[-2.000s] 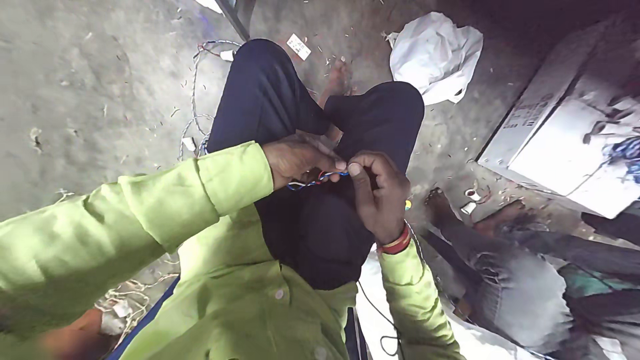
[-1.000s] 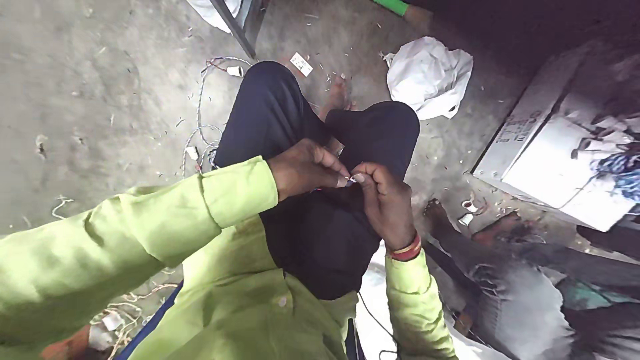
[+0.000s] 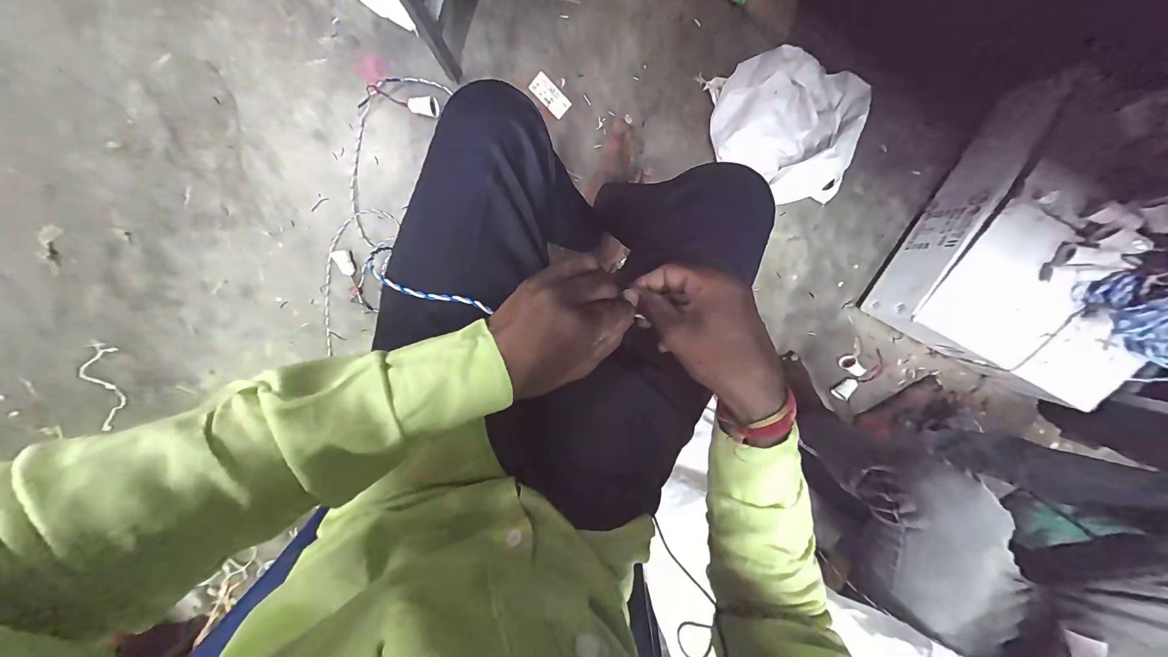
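Over my lap, my left hand [image 3: 566,319] is closed on a blue-and-white twisted wire [image 3: 433,295], which runs out behind it across my thigh to the floor at the left. My right hand [image 3: 707,328], with a red band at its wrist, meets it fingertip to fingertip. Thumb and forefinger pinch something small and pale, likely the wire's end; the fingers hide most of it. Beside my left knee, a white lamp holder [image 3: 422,107] is joined to the wire on the floor. Another small white fitting [image 3: 343,263] lies lower along that wire.
A white plastic bag [image 3: 789,119] lies beyond my right knee. At right stands a white box [image 3: 1004,292] with blue wire bundles [image 3: 1141,315] on it. Another person's legs [image 3: 922,538] are at lower right, near loose white fittings [image 3: 846,389]. Metal legs [image 3: 438,36] stand at the top.
The blue-and-white wire now shows behind my left hand across my thigh. Two seconds ago a coloured twisted stretch showed between my hands; now the fingertips are close together there.
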